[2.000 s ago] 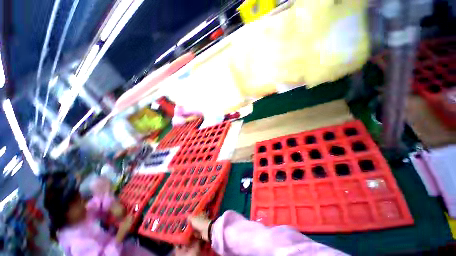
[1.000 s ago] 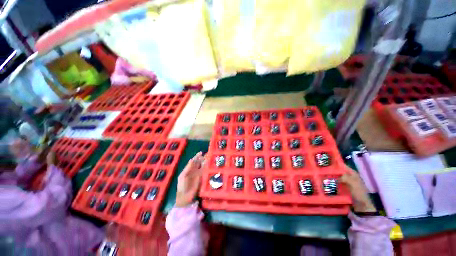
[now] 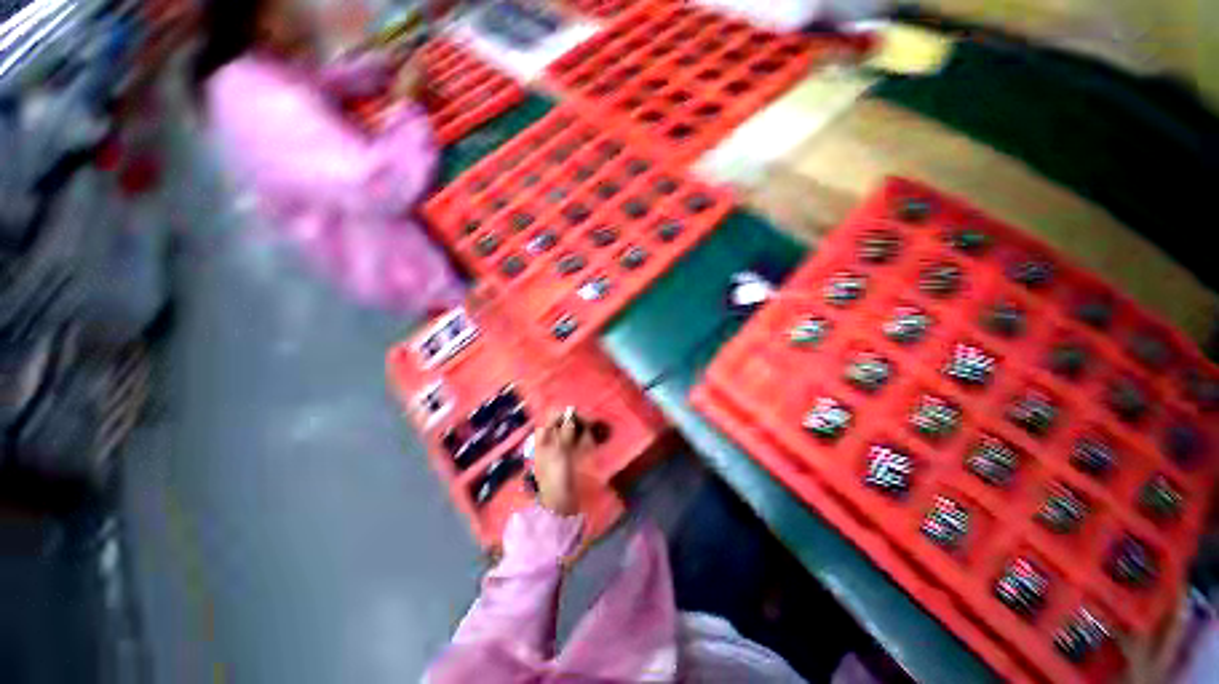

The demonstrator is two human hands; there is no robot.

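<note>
A red pocket tray (image 3: pixel 856 515) holding dark units (image 3: pixel 969 362) with white marks lies on the green bench in front of me. My left hand (image 3: pixel 556 468) is over a smaller red tray (image 3: pixel 501 330) at lower left, fingers bent down among its units; blur hides whether it holds one. That tray holds dark-faced units (image 3: pixel 484 428) and a white unit (image 3: pixel 445 337). My right hand (image 3: pixel 1152 652) is blurred and partly cut off at the pocket tray's lower right edge; its grip is unclear.
A second pocket tray (image 3: pixel 568 187) adjoins the smaller tray, with another red tray (image 3: pixel 682 74) behind. A person in a pink smock (image 3: pixel 314 160) is at upper left. A small white-and-dark item (image 3: pixel 750 290) lies on the green bench. A tan board (image 3: pixel 922 154) is behind.
The view has swung left and down. My left hand has left the pocket tray's left side and moved to the smaller tray. My right hand remains beside the pocket tray.
</note>
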